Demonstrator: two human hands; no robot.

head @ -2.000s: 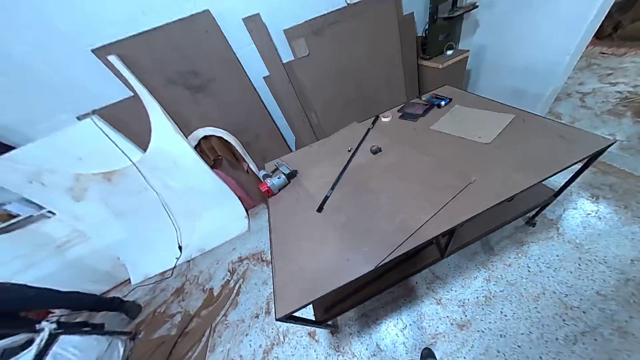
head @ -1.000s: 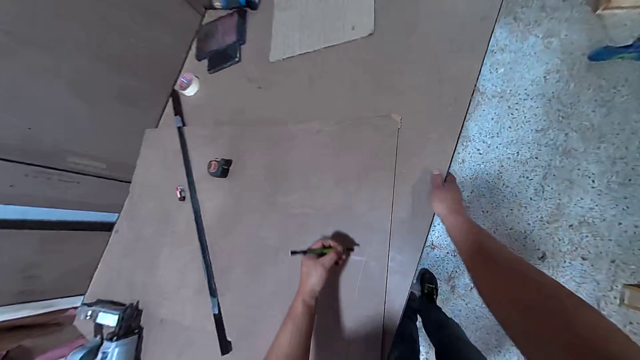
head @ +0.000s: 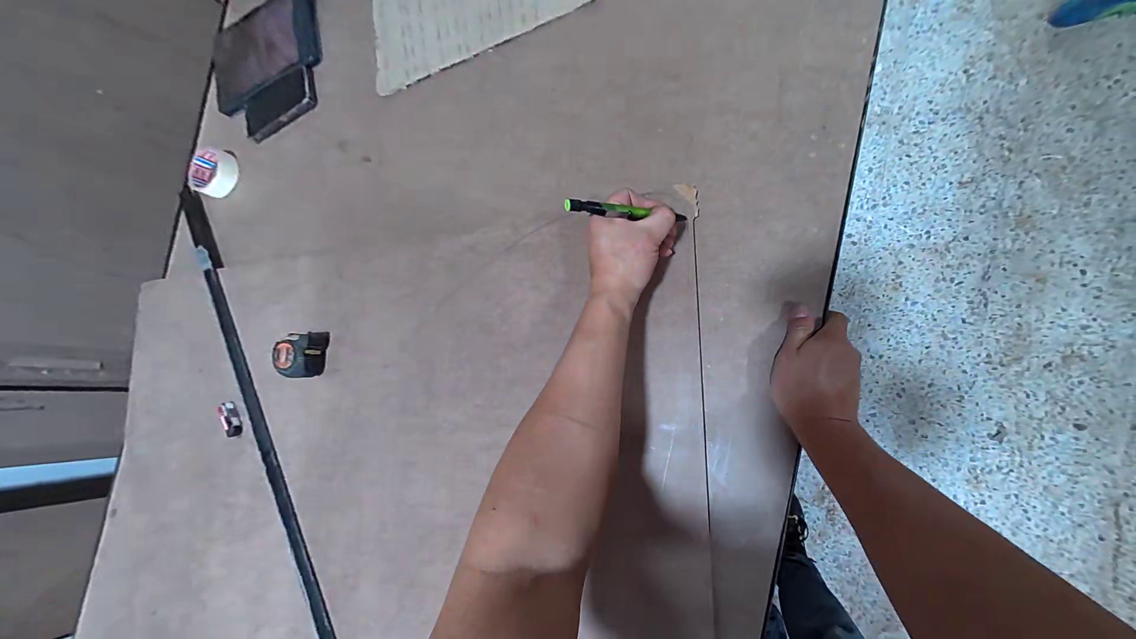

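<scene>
My left hand (head: 628, 240) holds a green and black pen (head: 612, 209), its tip down near the chipped corner (head: 688, 197) of a brown board (head: 461, 355). That board lies on the tabletop, and its long edge shows as a thin dark line (head: 702, 382) running down from the corner. With the thumb on top, my right hand (head: 816, 368) grips the table's right edge, its fingers partly hidden over the side. Short pale marks (head: 667, 444) show near the dark line. A tape measure (head: 302, 354) sits on the board left of my left forearm.
A long dark strip (head: 266, 444) crosses the left side, with a small red and black object (head: 230, 419) beside it. Farther up are a tape roll (head: 214, 172), dark flat cases (head: 266, 53) and a pale textured sheet (head: 461, 35). Speckled floor (head: 985, 266) lies right.
My left hand with the pen has moved up along the board to its chipped corner. My right hand stays at the table edge. The view has swung down over the table since the first frame.
</scene>
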